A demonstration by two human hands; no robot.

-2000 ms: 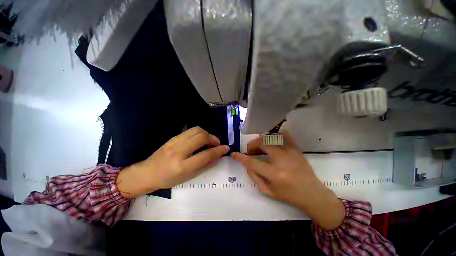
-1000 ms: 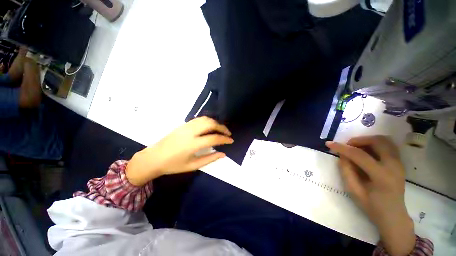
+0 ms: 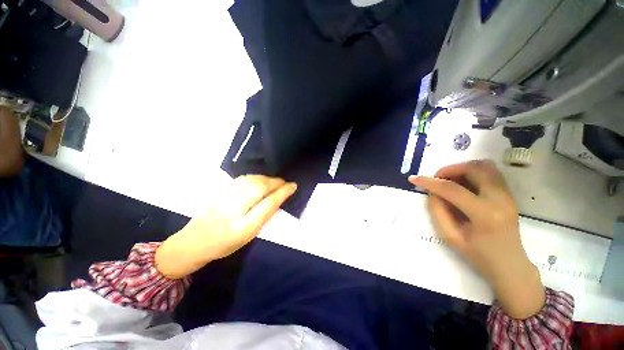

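The black garment panel [image 3: 308, 102] lies on the white table and runs under the head of the sewing machine [image 3: 527, 55]. A pale stripe [image 3: 413, 143] on it passes under the presser foot [image 3: 423, 123], which glints green. A second pale stripe [image 3: 340, 152] lies to the left. My left hand [image 3: 229, 219] rests flat at the panel's lower left edge, fingers together, gripping nothing that I can see. My right hand [image 3: 472, 219] has its index fingertip at the panel's near edge, just below the stripe at the foot; its other fingers are curled, and whether they pinch cloth is unclear.
The white table's [image 3: 164, 82] near edge runs across above my dark-covered lap, with a printed ruler scale at the right. A pinkish cylindrical object [image 3: 99, 19] and dark items stand at the upper left. Part of another person, an arm [image 3: 9, 140], shows at the left edge.
The view has swung left from the machine head. My left hand has left the stripe and moved to the panel's lower left; its fingers have come together since one second ago. My right hand stays near the foot.
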